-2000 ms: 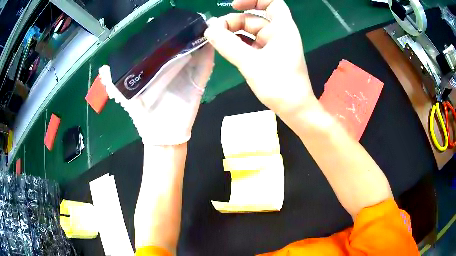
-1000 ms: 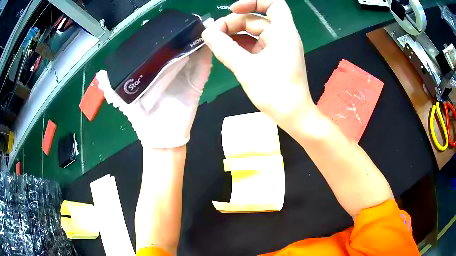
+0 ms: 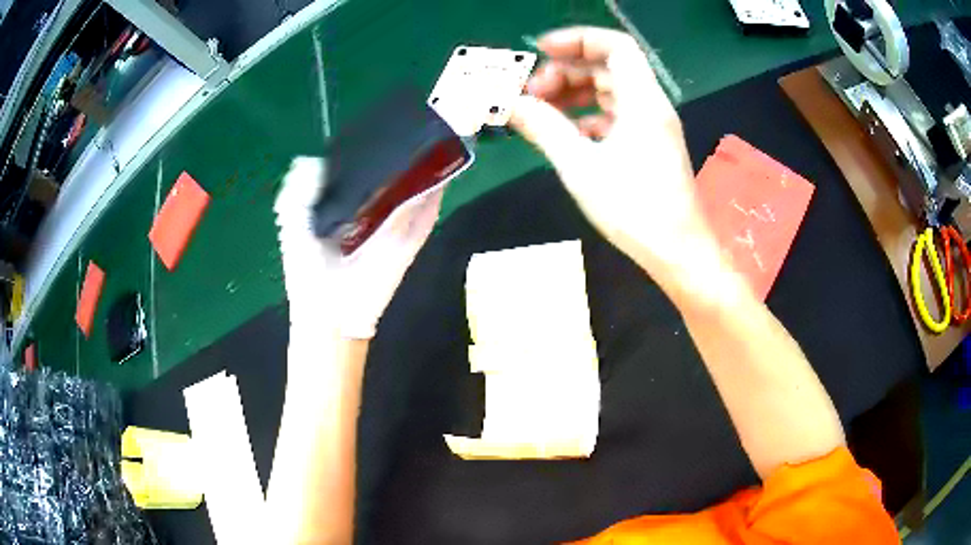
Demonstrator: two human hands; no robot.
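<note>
A black set-top box (image 3: 394, 170) with a glossy dark red front edge is held in my left hand (image 3: 357, 256), which wears a white glove. The box is tilted and slightly blurred. My bare right hand (image 3: 623, 149) is to the right of the box, with thumb and fingers curled near a second box's pale underside (image 3: 484, 87) with dark corner spots. I cannot tell whether the fingertips touch it or hold anything small. A pale yellow label sheet (image 3: 538, 351) lies on the black mat (image 3: 660, 426) below the hands.
A red pad (image 3: 754, 213) lies right. Scissors (image 3: 930, 279), a metal fixture (image 3: 894, 133) and a tape roll (image 3: 871, 43) are far right. White strips (image 3: 229, 458), a yellow folded sheet (image 3: 160, 468) and dark wrap (image 3: 64, 458) are left. The green belt (image 3: 245, 256) carries red pads and boxes.
My left hand and the box have moved right and down, away from my right fingertips. My right hand has shifted slightly right and down. The pale-bottomed box now shows between them; belt items have moved left.
</note>
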